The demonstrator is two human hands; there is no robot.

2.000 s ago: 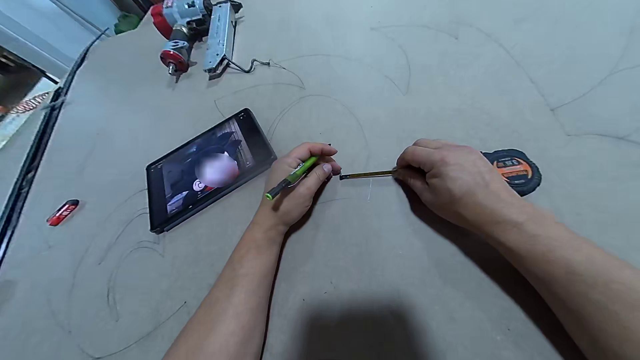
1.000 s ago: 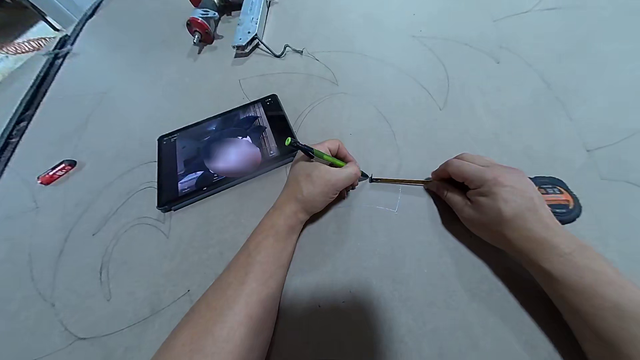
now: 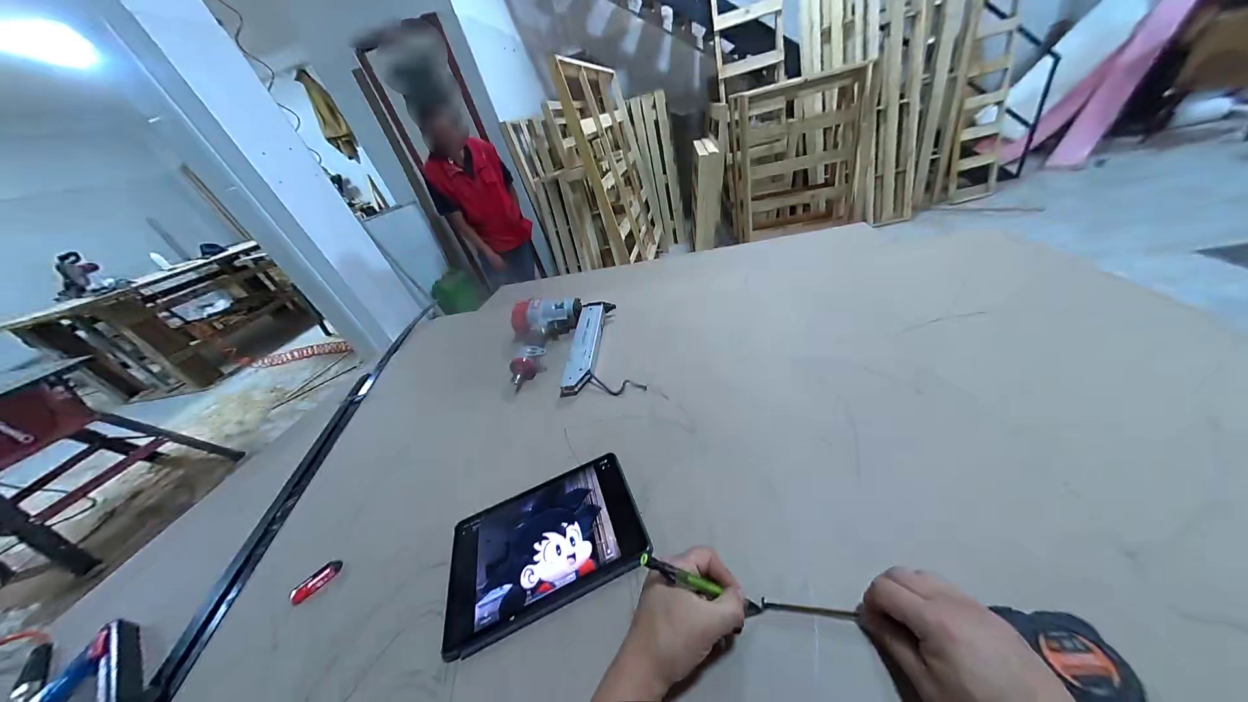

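Note:
My left hand [image 3: 682, 614] holds a green and black marking pencil [image 3: 700, 583], its tip beside the end hook of the tape blade. The blade [image 3: 811, 610] lies stretched over a large tan board [image 3: 780, 390]. On its other side my right hand [image 3: 951, 634] pinches the blade, with the black and orange tape measure case [image 3: 1077, 658] just right of that hand. A tablet [image 3: 546, 556] showing a cartoon figure lies left of my left hand. Faint pencil curves run over the board.
A red pneumatic stapler [image 3: 561, 331] lies farther back on the board; a small red knife [image 3: 316, 582] is at left. Tools [image 3: 88, 668] sit in the lower left corner. A person [image 3: 483, 200] in a red top stands beyond the far edge, near leaning wooden frames [image 3: 799, 146].
The view has tilted up strongly, showing the room and a person. Since the first frame, the pencil in my left hand has turned tip-down toward the tape's end. My right hand still holds the blade.

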